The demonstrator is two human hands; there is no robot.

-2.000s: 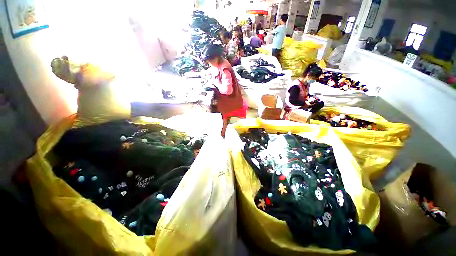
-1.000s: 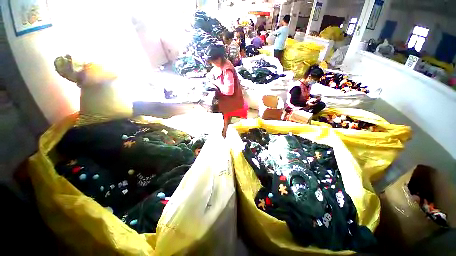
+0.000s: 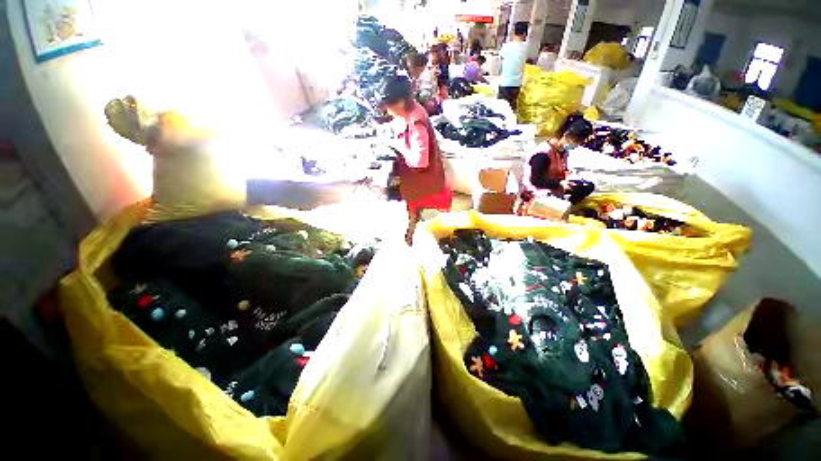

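Neither of my hands is in view. Two open yellow woven sacks stand nearest in front of me. The left sack (image 3: pixel 162 387) holds a heap of dark green plush pieces (image 3: pixel 225 306) with small gingerbread figures, red and pale dots and white lettering. The right sack (image 3: pixel 455 387) holds more dark green plush pieces (image 3: pixel 558 342) with gingerbread and white motifs; some hang at its front edge. Bright glare whitens part of the right heap.
A tied sack (image 3: pixel 193 171) stands behind at left. A standing person (image 3: pixel 419 158) and a seated person (image 3: pixel 558 162) are ahead. Another yellow sack (image 3: pixel 693 261) and an open cardboard carton (image 3: pixel 734 360) stand at right. A small cardboard box (image 3: pixel 495 192) and a white half-wall (image 3: pixel 747 153) lie beyond.
The whole view has shifted slightly, so the scene sits a little further right. The distant standing person in light blue has turned. The sacks and heaps look unchanged.
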